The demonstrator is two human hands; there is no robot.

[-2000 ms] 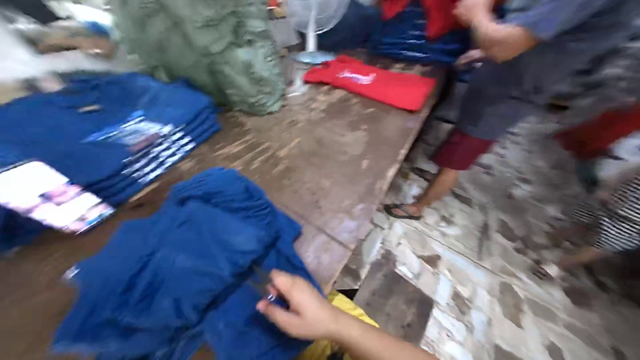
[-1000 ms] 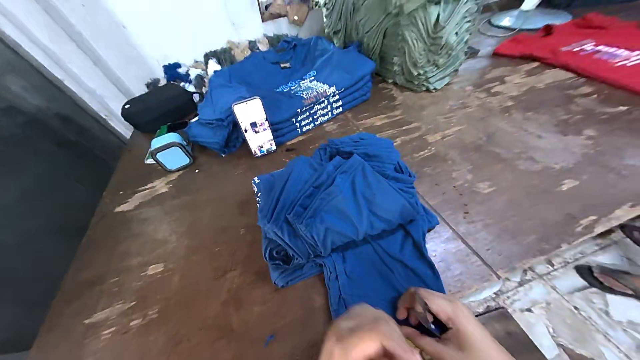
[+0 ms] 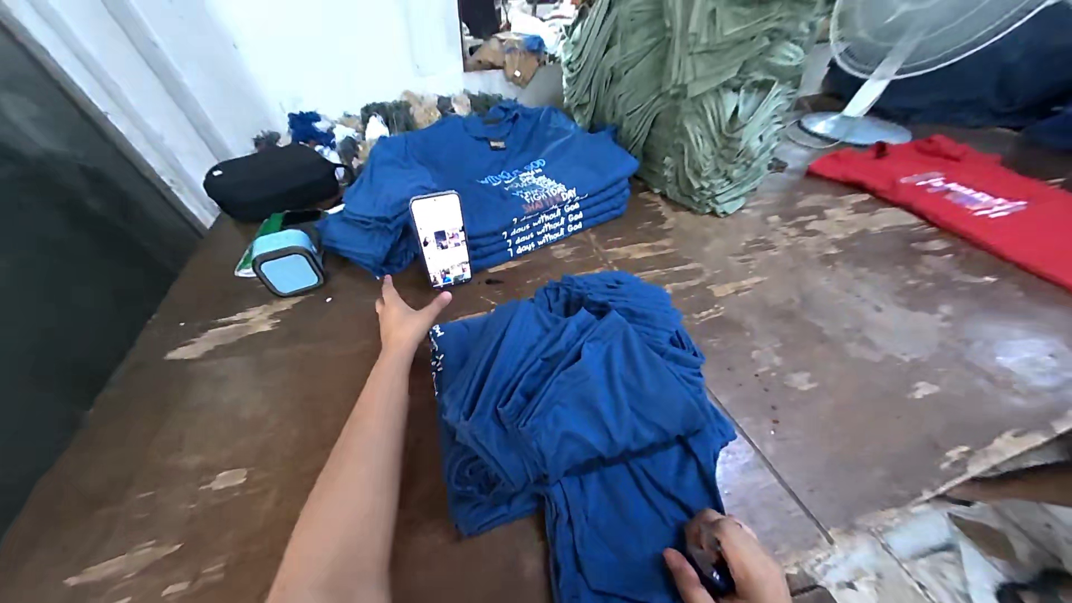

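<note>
My left hand (image 3: 408, 316) reaches out over the brown table, fingers spread and holding nothing, just below a smartphone (image 3: 441, 241) with a lit screen. The phone stands upright, leaning on a stack of folded blue printed T-shirts (image 3: 519, 172). A loose heap of blue shirts (image 3: 586, 368) lies in front of me, bunched on top, with one part hanging toward me. At its lower right edge my right hand (image 3: 724, 557) is curled around a small dark object (image 3: 708, 557), partly hidden by the fingers; its kind cannot be told.
A black zip case (image 3: 272, 182) and a light blue square device (image 3: 287, 262) sit at the back left. Behind stand a tall green fabric pile (image 3: 695, 100) and a white fan (image 3: 854, 126). A red T-shirt (image 3: 963, 197) lies at the right. The table's edge (image 3: 955, 481) is at lower right.
My left hand has moved away from my right hand, up and left toward the phone. One second ago both hands were together at the near end of the blue shirts.
</note>
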